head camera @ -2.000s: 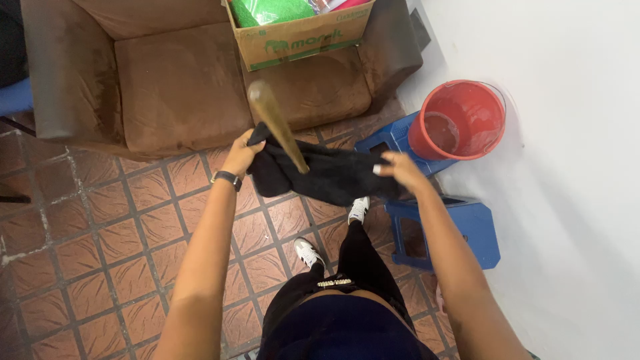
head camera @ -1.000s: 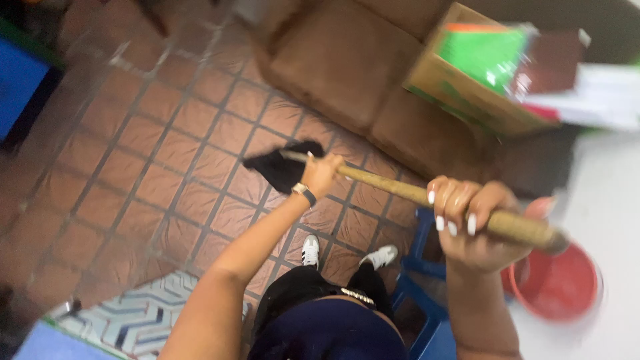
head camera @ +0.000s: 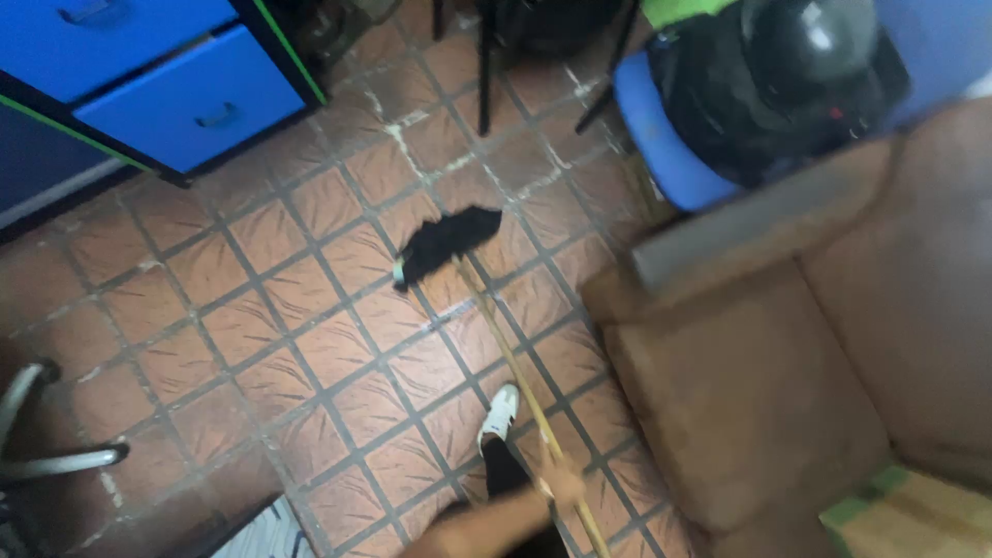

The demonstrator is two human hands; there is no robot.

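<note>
A long wooden pole (head camera: 508,356) slants across the head view, its far end at a black cloth (head camera: 449,239) spread on the tiled floor. A small pale green tip shows at the cloth's left end. My left hand (head camera: 559,482) is closed around the pole near the bottom of the view, blurred. Below it the pole runs out of the frame. My right hand is outside the picture. One white sneaker (head camera: 500,412) of mine stands just left of the pole.
A brown sofa (head camera: 744,387) with a cardboard box (head camera: 922,511) lies at right. Blue drawers (head camera: 194,101) stand upper left, thin black legs (head camera: 484,77) at top. A blue chair (head camera: 674,147) holds black bags and a helmet. Metal chair legs (head camera: 70,463) are at left.
The black cloth, between both hands two seconds ago, now lies on the floor at the pole's end. My right hand, on the pole one second ago, has left view. The view has swung left.
</note>
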